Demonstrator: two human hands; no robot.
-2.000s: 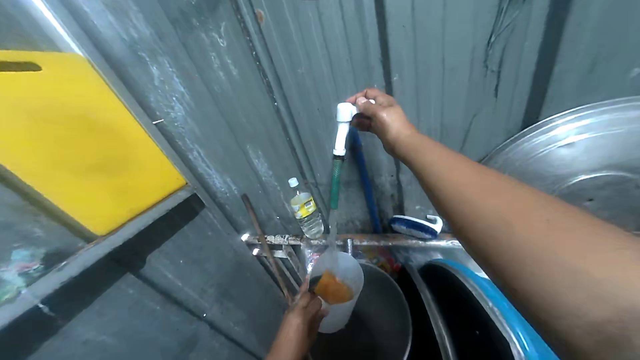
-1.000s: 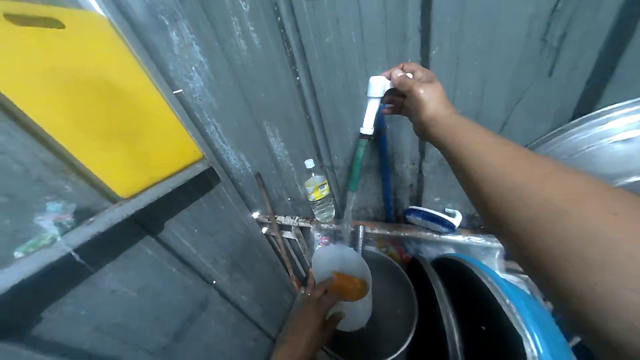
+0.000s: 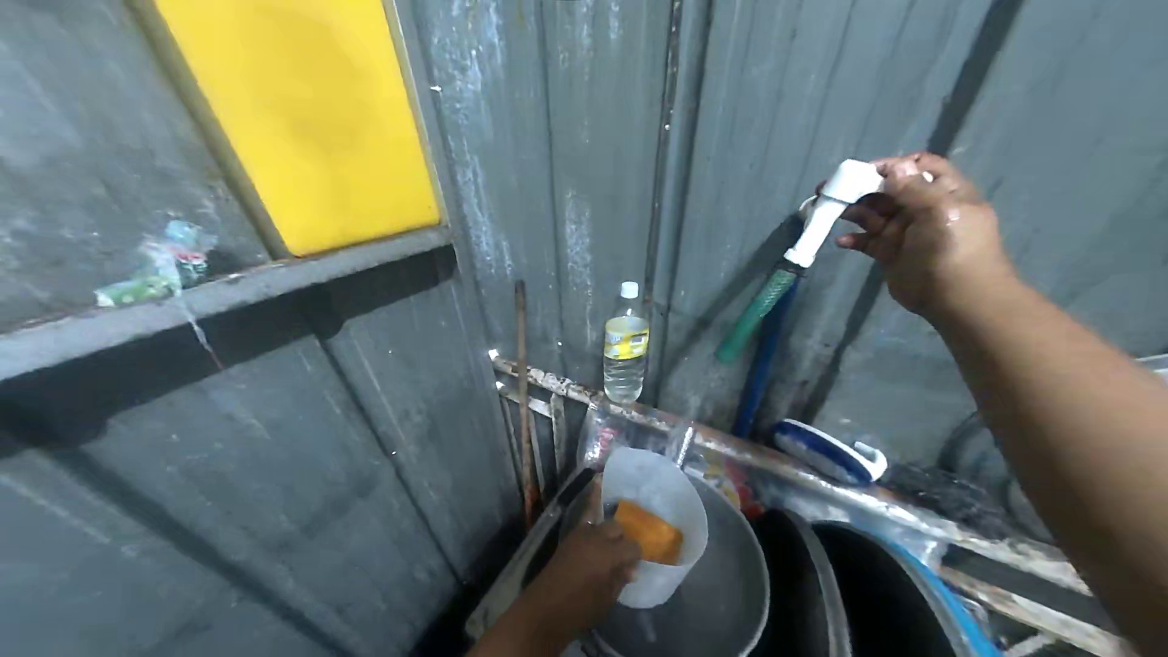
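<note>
My right hand [image 3: 926, 224] is raised at the wall, its fingers on the handle of a white plastic tap [image 3: 835, 205] with a short green hose [image 3: 757, 310] on its spout. Lower down, my left hand [image 3: 593, 561] grips a translucent white plastic container [image 3: 652, 493] by its side. An orange sponge [image 3: 650, 532] lies in or against the container; whether my fingers also touch it I cannot tell. Beneath the container is a large grey metal pot [image 3: 730, 584]. Whether water runs from the hose is unclear.
A clear bottle [image 3: 626, 351] with a yellow label stands on a rusty rail [image 3: 666, 418]. Right of it lies a blue and white brush [image 3: 829, 452]. Dark tubs [image 3: 885, 593] stand at the lower right. A yellow cutting board [image 3: 319, 128] rests on the left ledge [image 3: 228, 290].
The hose has swung from nearly upright to a slant toward the lower left, with my right hand still at the tap. The view has shifted. My left hand still holds the container.
</note>
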